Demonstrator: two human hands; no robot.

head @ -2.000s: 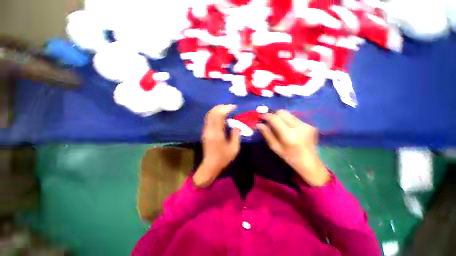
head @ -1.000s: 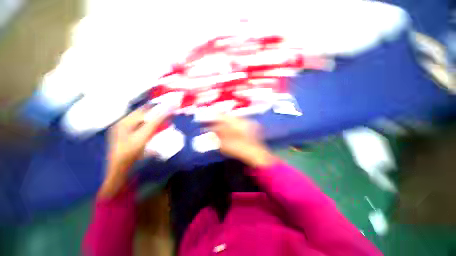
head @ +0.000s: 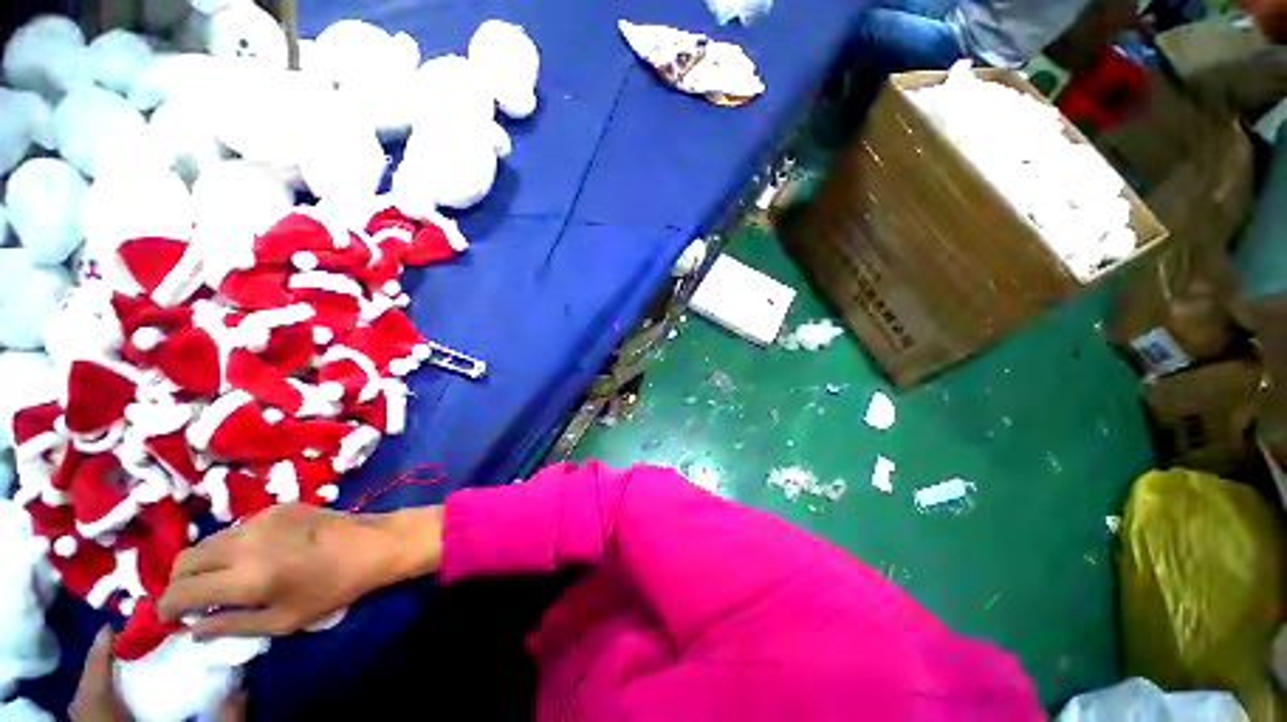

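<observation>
My right hand point(head: 268, 571) is at the lower left, its fingers closed on a red Santa hat point(head: 141, 629) against a white plush toy point(head: 177, 684). My left hand point(head: 96, 686) is mostly cut off by the bottom edge; its visible fingers rest against the toy's left side. The toy's lower part is out of view. A heap of red-and-white Santa hats point(head: 233, 395) lies just beyond my hands. A thin red thread point(head: 402, 482) loops on the blue cloth by my right wrist. No needle can be made out.
White plush toys point(head: 339, 120) are piled behind the hats. Metallic snips point(head: 455, 361) lie at the heap's right edge. A patterned pale object point(head: 692, 64) is farther along the table. On the floor are an open carton point(head: 917, 240), a white flat case point(head: 741, 298) and a yellow bag point(head: 1200, 592).
The view has swung right, bringing in the floor and carton. My hands have gone from a hat at the table edge to a white toy with a hat, now at the lower left.
</observation>
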